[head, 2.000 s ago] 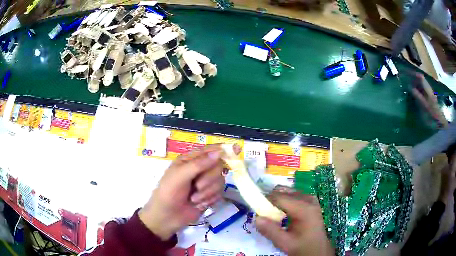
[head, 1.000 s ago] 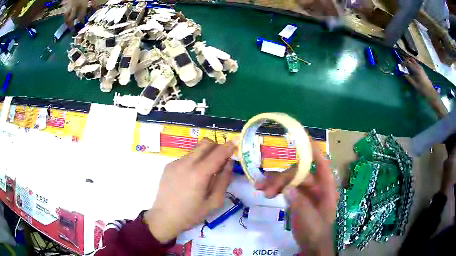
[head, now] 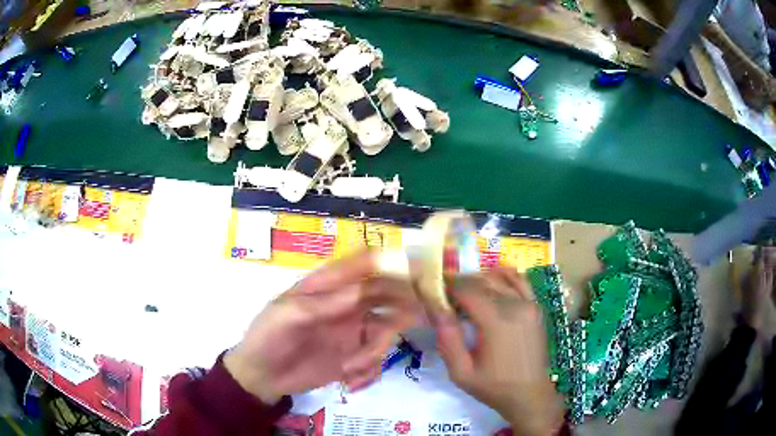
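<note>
A cream masking tape roll, blurred, is held in my right hand, which grips its lower side. My left hand is left of the roll, with its fingertips on a short pale tape strip that reaches to the roll. The blur hides exactly how the strip lies on the fingers. A blue battery pack with thin leads lies on the white sheet below my hands and is partly covered by them.
Green PCB panels are stacked at right on brown board. Beige housings are heaped on the green belt. Battery packs with a small PCB lie farther right. A grey post and another person's arm are at the right edge.
The roll has turned from face-on to nearly edge-on and my hands are closer together. The housings and packs on the belt have shifted right. Another person's hand has left the belt's right end.
</note>
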